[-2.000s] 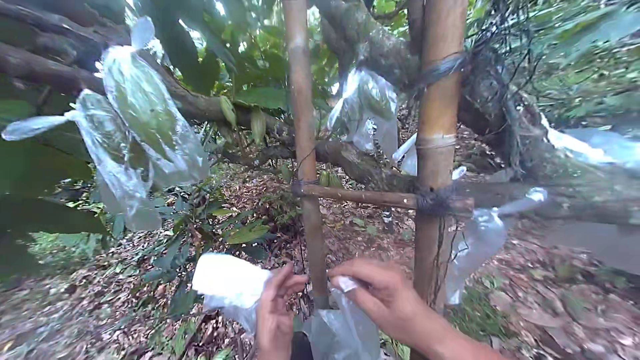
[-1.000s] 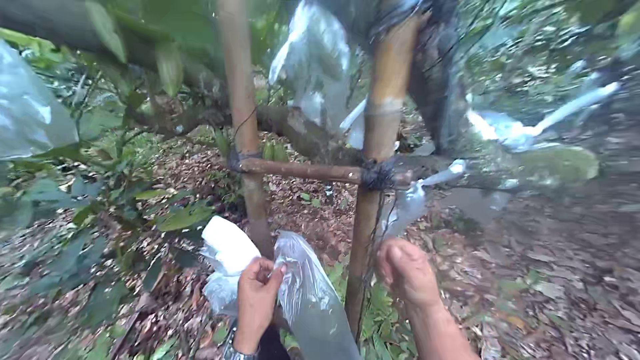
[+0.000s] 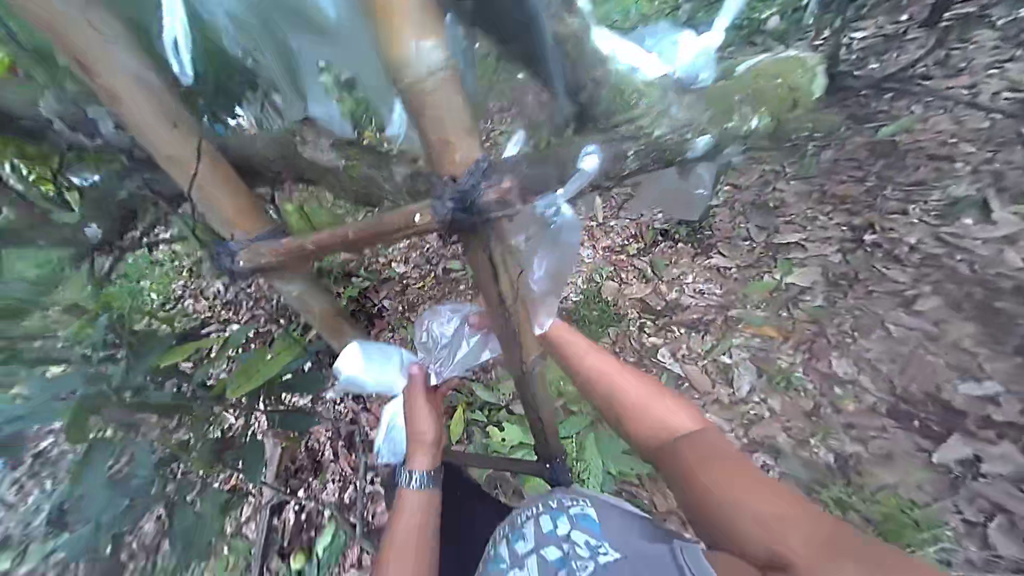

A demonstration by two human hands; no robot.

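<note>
My left hand point(image 3: 424, 412), with a metal watch band at the wrist, holds a white roll or bundle of plastic point(image 3: 372, 368) and the near end of a clear plastic bag point(image 3: 454, 342). The bag spans to my right hand point(image 3: 484, 322), whose fingers are at its far end. A bamboo upright point(image 3: 500, 288) of the ladder hides most of that hand, so its grip cannot be made out fully. Just above my right wrist hangs a knotted clear bag point(image 3: 552, 248), beside the upright.
A bamboo rung point(image 3: 344, 238) is lashed to both uprights with dark cord point(image 3: 464, 200). Behind runs a thick tree branch point(image 3: 352, 164). A bagged green pod point(image 3: 760, 92) is at the upper right. Leafy plants point(image 3: 264, 360) stand left; dry leaves point(image 3: 800, 320) cover the ground.
My right hand, apart from the bag one second ago, is now at the bag's far end behind the upright. My left hand still holds the plastic. The view has swung down and right.
</note>
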